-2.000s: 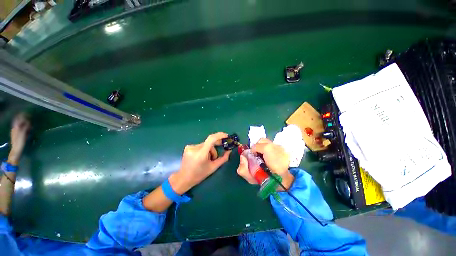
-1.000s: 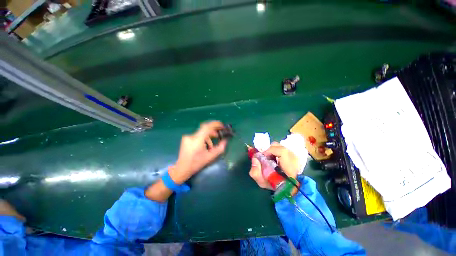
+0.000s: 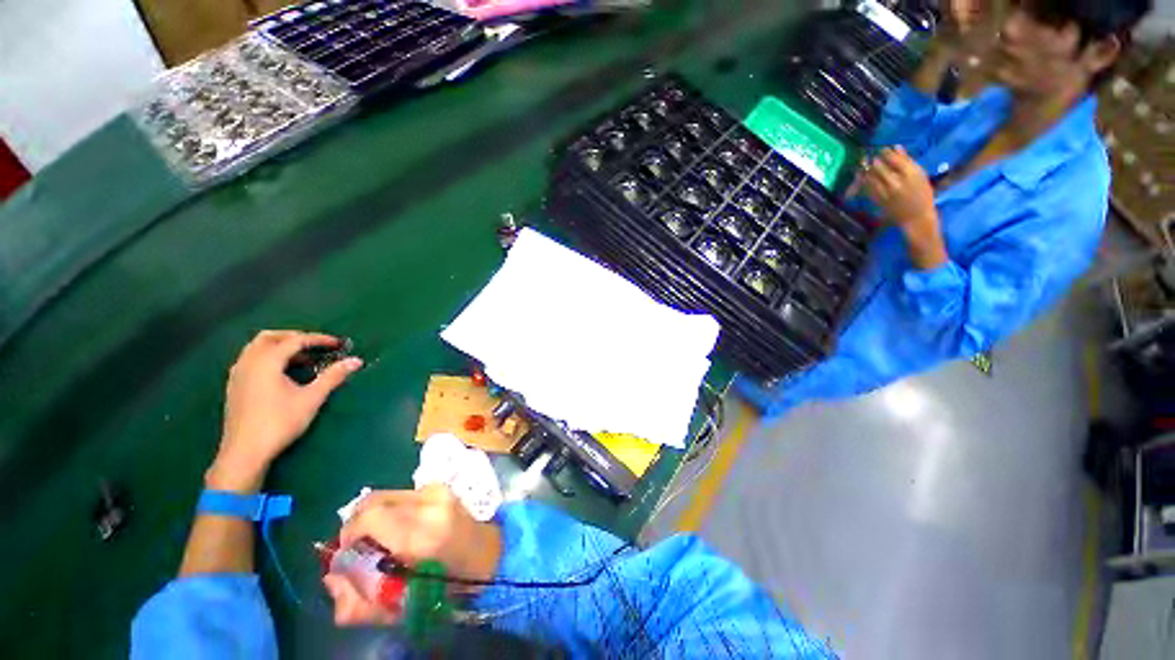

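Observation:
My left hand [image 3: 268,402], with a blue wrist strap [image 3: 245,504], holds a small black component [image 3: 317,361] between thumb and fingers over the green surface. My right hand [image 3: 419,539] is shut on the dispensing syringe [image 3: 374,575], which has red contents and a green cap, low in the view. White wiping tissue [image 3: 458,475] lies beside the right hand. The syringe tip is well apart from the component. A dark hose runs from the cap over my right sleeve.
Another black component [image 3: 110,511] lies at lower left, one [image 3: 508,231] behind the white sheet [image 3: 586,338]. The sheet covers the controller [image 3: 567,454], beside red-spotted cardboard [image 3: 454,410]. Stacked black trays [image 3: 722,213], a green tray [image 3: 795,139], a person in blue [image 3: 1018,206] stand right; clear trays [image 3: 245,103] far left.
The view has swung right, bringing the trays and the person into sight. My left hand still holds the component, now farther from the syringe in my right hand.

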